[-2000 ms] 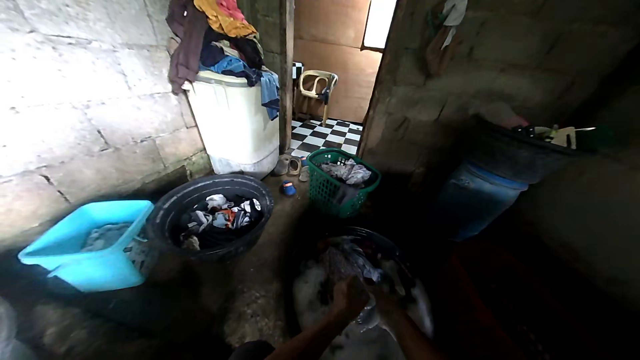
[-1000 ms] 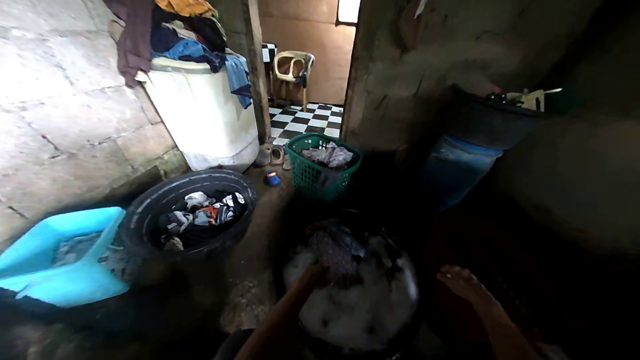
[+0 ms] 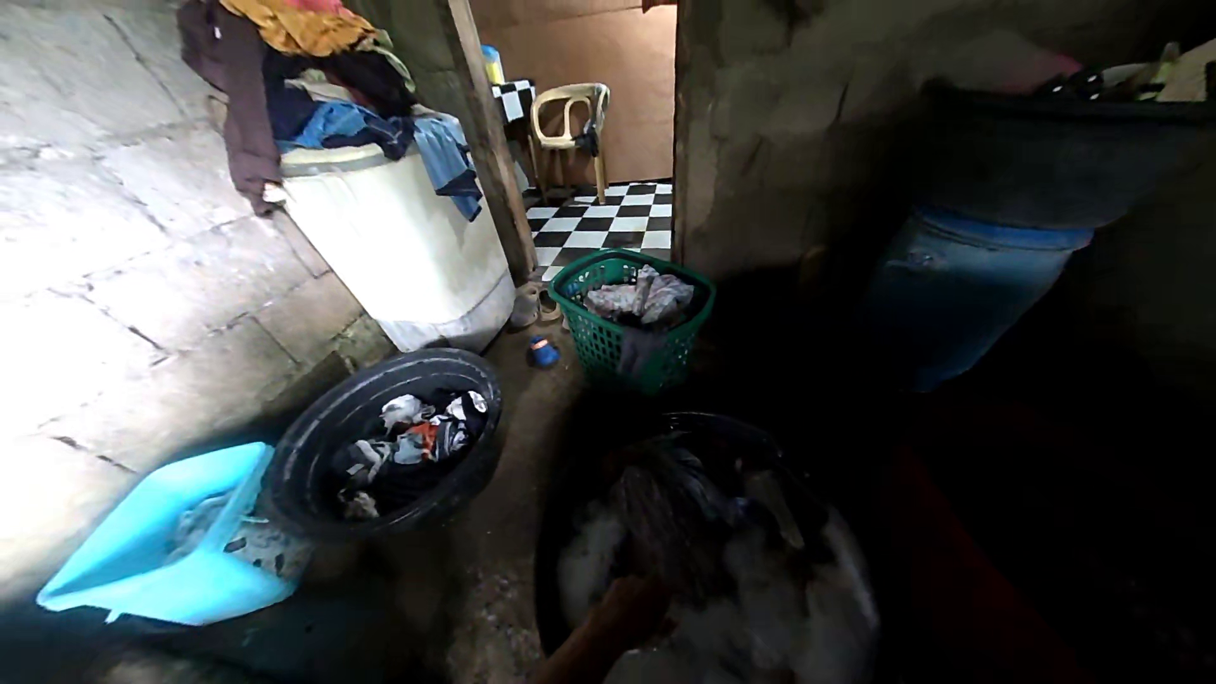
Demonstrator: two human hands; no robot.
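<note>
A dark round tub (image 3: 855, 589) of sudsy water stands low in front of me. Wet dark cloth (image 3: 665, 513) lies bunched in it among white foam. My left hand (image 3: 638, 610) is over the near left part of the tub, against the lower end of the cloth; shadow hides whether its fingers grip it. I cannot make out my right hand anywhere. A pale, long object (image 3: 774, 503) lies at the right of the cloth, too dim to identify.
A green plastic basket (image 3: 608, 351) of laundry stands beyond the tub. To the left are a black basin (image 3: 304, 456) of clothes and a light-blue plastic container (image 3: 171, 589). Clothes drape a white drum (image 3: 399, 247). A blue drum (image 3: 959, 285) carries a dark basin (image 3: 1045, 161) at right.
My right hand, over the tub two seconds ago and right of it with fingers spread one second ago, no longer shows. My left hand remains at the cloth in the tub.
</note>
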